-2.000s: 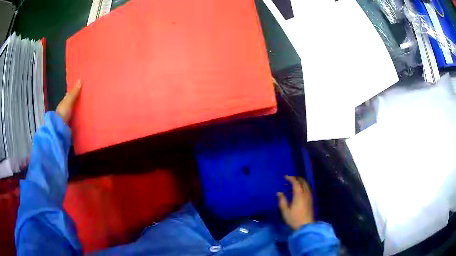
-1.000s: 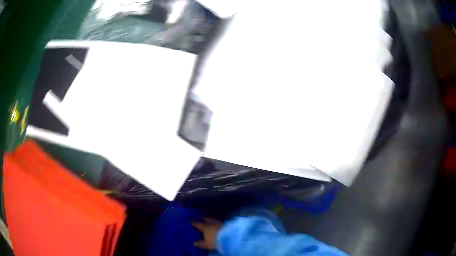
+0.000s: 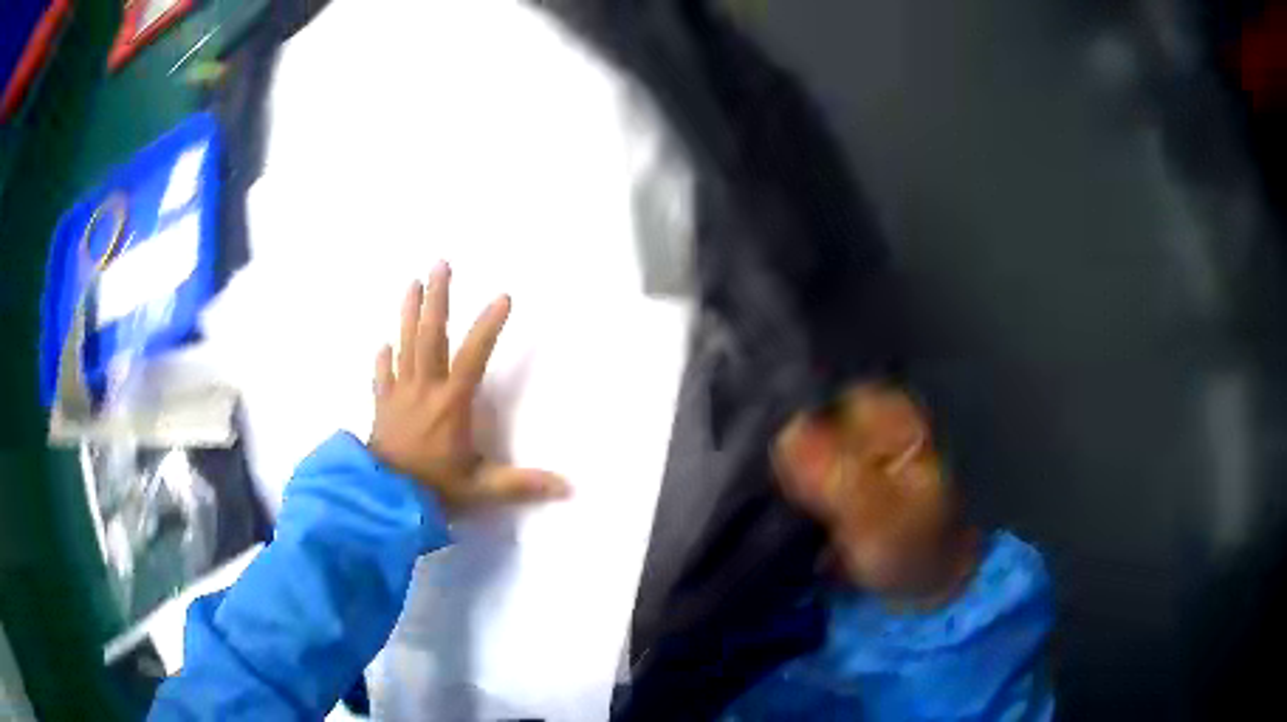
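Observation:
White release liner sheets [image 3: 565, 212] lie in a large overlapping pile before me. My left hand [image 3: 445, 409] rests flat on the pile with fingers spread, holding nothing. Crinkled black bag plastic [image 3: 762, 325] runs along the right side of the pile. My right hand [image 3: 882, 480] is right of the sheets, over the dark plastic and floor side. It is blurred, with the fingers curled, and I cannot tell if it holds anything.
A blue tray [image 3: 148, 261] with white labels and a ring-shaped item lies at the left on the green bench top [image 3: 35, 564]. Clear plastic film [image 3: 155, 522] is beside a pale strip at the lower left. Grey floor [image 3: 1073, 282] extends at the right.
The view has swung to the right, and the red-orange boards have left it. My left hand has let go of the board and now lies on the white sheets. My right hand is raised.

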